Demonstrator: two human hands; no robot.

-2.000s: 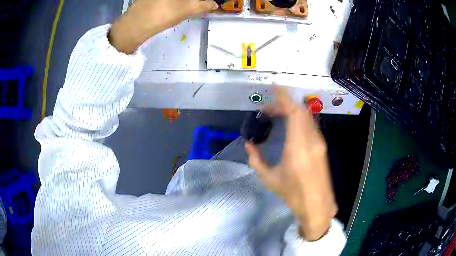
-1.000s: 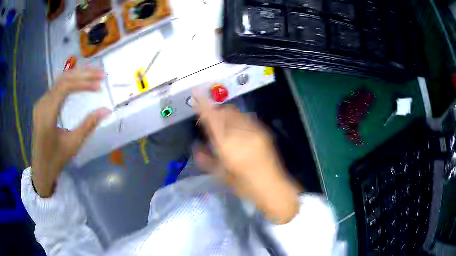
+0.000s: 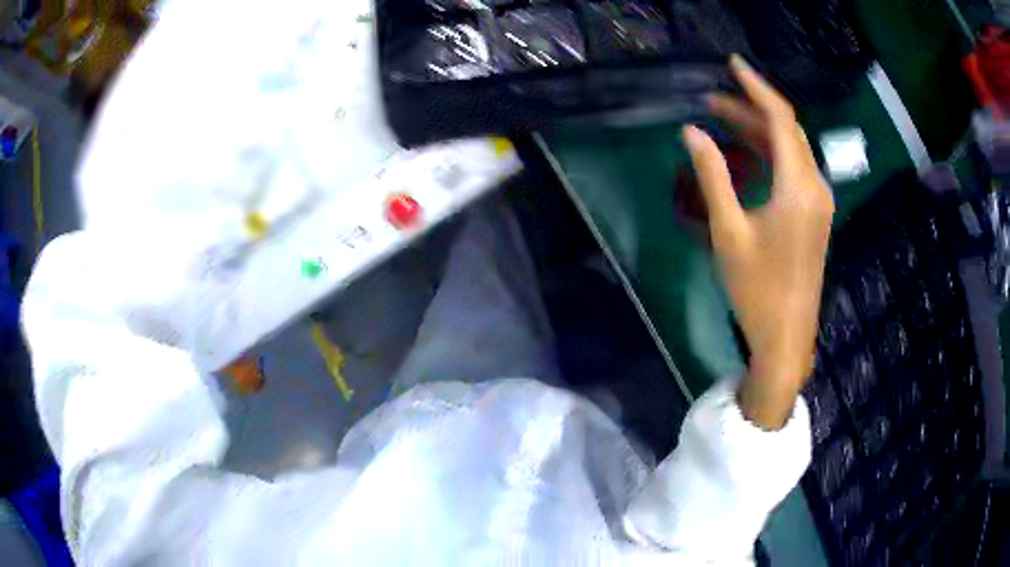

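My right hand (image 3: 775,222) is over the green mat (image 3: 631,210), palm down, thumb and fingers apart, with nothing visible in it. The dark red pile of tiny parts (image 3: 692,194) lies behind and beside the fingers, partly covered by them; whether the fingertips touch it cannot be told. My left hand is not in view; only the white sleeve (image 3: 122,388) shows at the left, reaching up over the machine.
The blurred machine panel has a red button (image 3: 403,210) and a green one (image 3: 312,268). A black tray stack (image 3: 620,94) stands at the top. Another black tray (image 3: 908,366) lies at right. A white square (image 3: 845,153) and a red crate (image 3: 991,72) are near the right.
The view has swung right. My right hand has moved from in front of the machine panel to the red pile. My left hand has gone out of view.
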